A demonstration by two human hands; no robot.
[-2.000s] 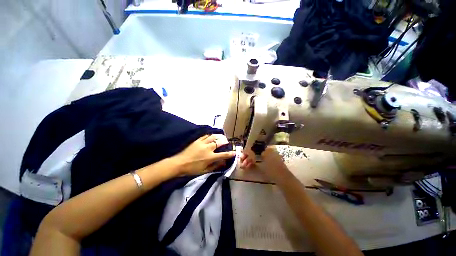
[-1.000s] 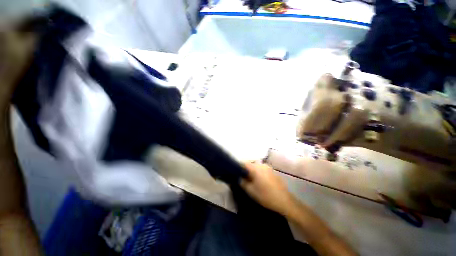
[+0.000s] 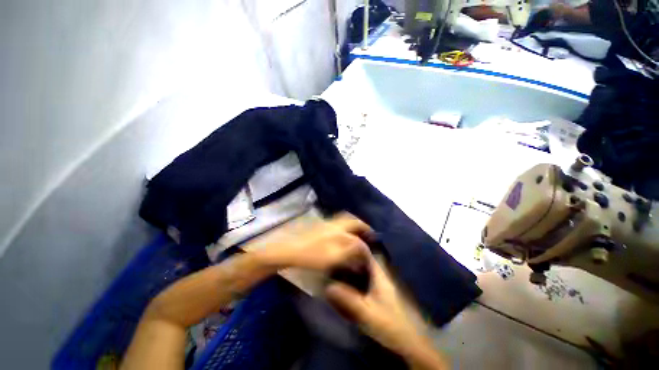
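The dark navy garment [image 3: 217,155] lies on the pale table left of the sewing machine, with its white parts [image 3: 278,181] showing in the middle. One narrow dark tube-like part [image 3: 412,249] reaches toward the front right. My left hand [image 3: 318,246] and my right hand [image 3: 368,296] are close together over the garment's near edge. Both are blurred, with dark cloth between them; my right fingers are curled on it. The exact grip of my left hand is hidden by the blur.
The sewing machine head [image 3: 535,209] stands at the right. A blue plastic basket [image 3: 242,336] is below the table's front left edge. A light-blue trough [image 3: 405,90] runs behind. A white wall is at the left. Another person's hands show at the top right, with dark cloth.
The garment has moved from the needle to the left, was lifted, and now lies on the table. My hands have come together over it. The view has turned left.
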